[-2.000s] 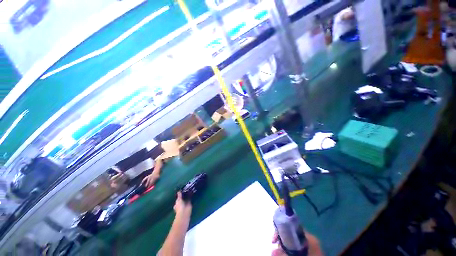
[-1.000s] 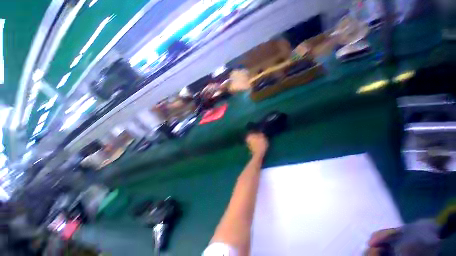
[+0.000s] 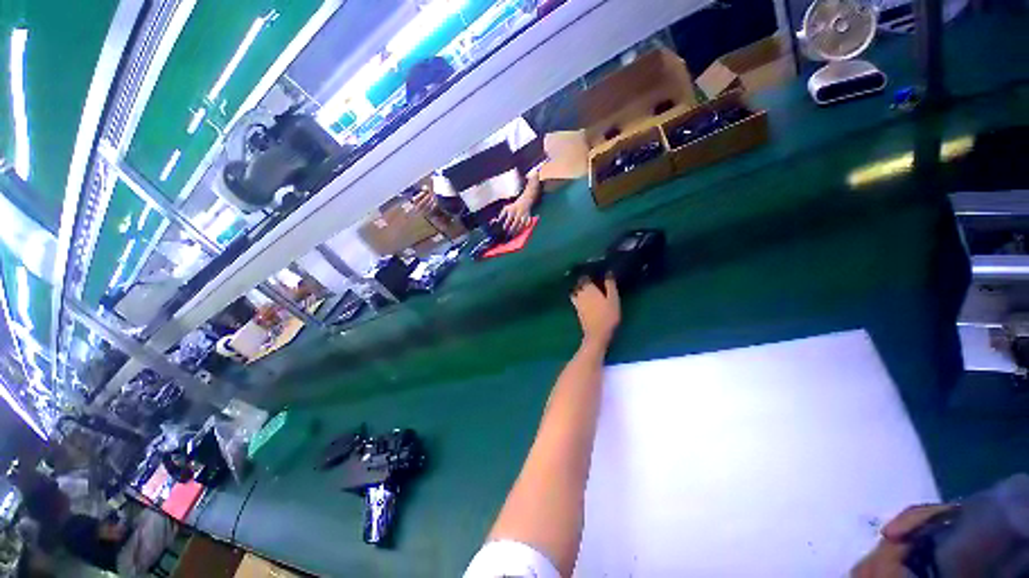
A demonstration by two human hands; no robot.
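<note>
My left hand reaches across the green bench with its fingers on a black camcorder body, which lies beyond the white work mat. My right hand is at the lower right, partly cut off by the frame edge, around the grey electric screwdriver, which is blurred and also cut off. Another black unit with a shiny barrel lies on the bench left of the mat.
A screw feeder stands at the right edge. A divided cardboard box of black parts and a small fan stand on the far side. Another person works across the bench near a red item. Shelving crosses above.
The view has swung left, so the feeder sits at the right edge and the green box is gone from view. My left hand stays at the black unit; my right hand still has the screwdriver.
</note>
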